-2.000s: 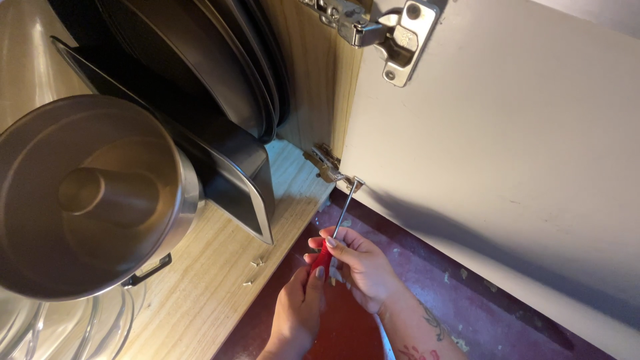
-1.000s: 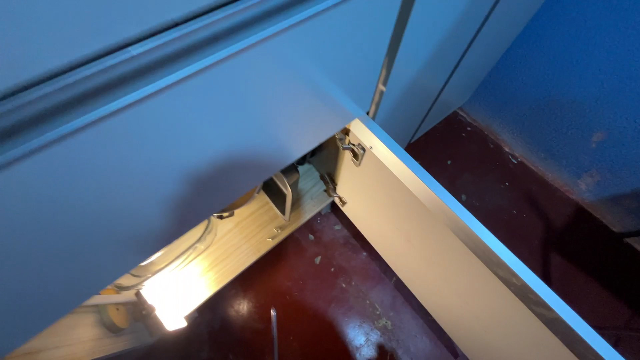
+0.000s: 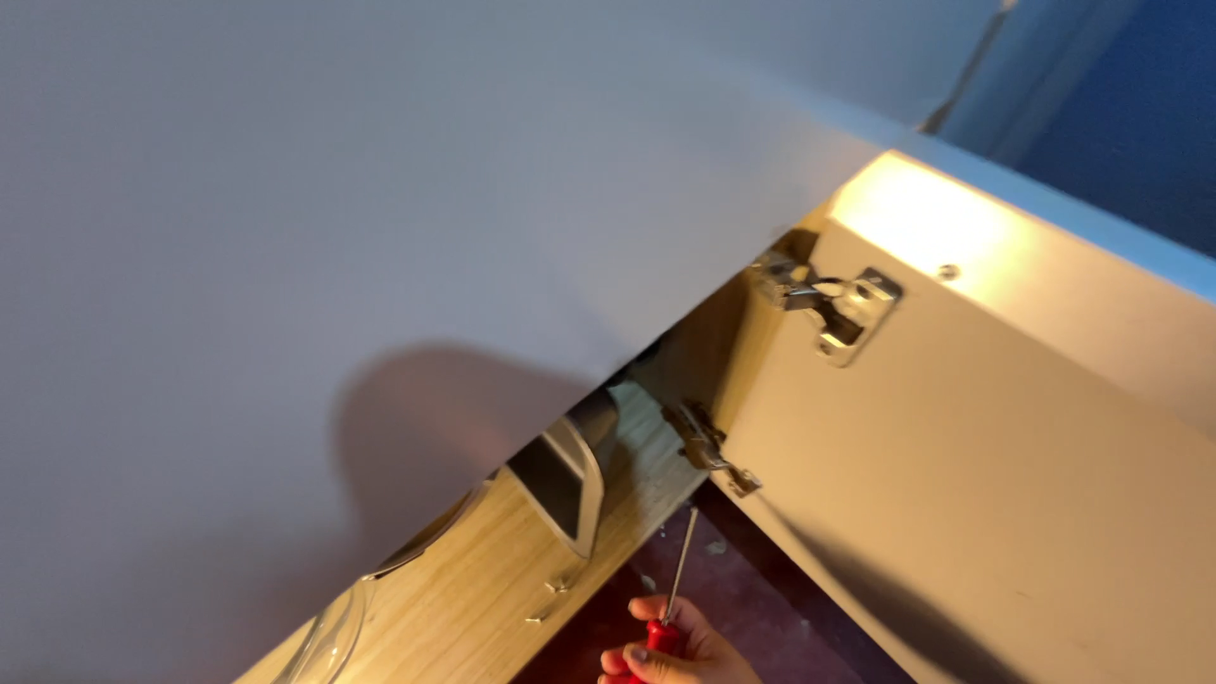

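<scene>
My right hand point(image 3: 698, 651) is at the bottom edge, its fingers closed around the red handle of a screwdriver point(image 3: 681, 568). The metal shaft points up toward the lower concealed hinge point(image 3: 701, 442), with its tip apart from and below the hinge. That hinge sits at the cabinet's inner corner, its small end plate point(image 3: 742, 481) near the lower edge of the pale door point(image 3: 969, 456). Higher up, a second metal hinge point(image 3: 836, 309) joins the door to the cabinet side. Two small screws point(image 3: 557, 586) point(image 3: 536, 619) lie on the wooden cabinet floor. My left hand is out of view.
A large pale panel point(image 3: 237, 237) covers the left and upper view, hiding much of the cabinet. Dark bakeware point(image 3: 581, 494) and a clear glass dish point(image 3: 332, 636) stand on the cabinet floor point(image 3: 475, 570). The dark red floor point(image 3: 731, 589) lies below; a blue wall point(image 3: 1130, 133) is at upper right.
The view has shifted greatly. Two seconds ago both hands were at the screwdriver, its tip at the lower hinge; one second ago neither hand showed. Now one hand holds it, the tip away from the hinge.
</scene>
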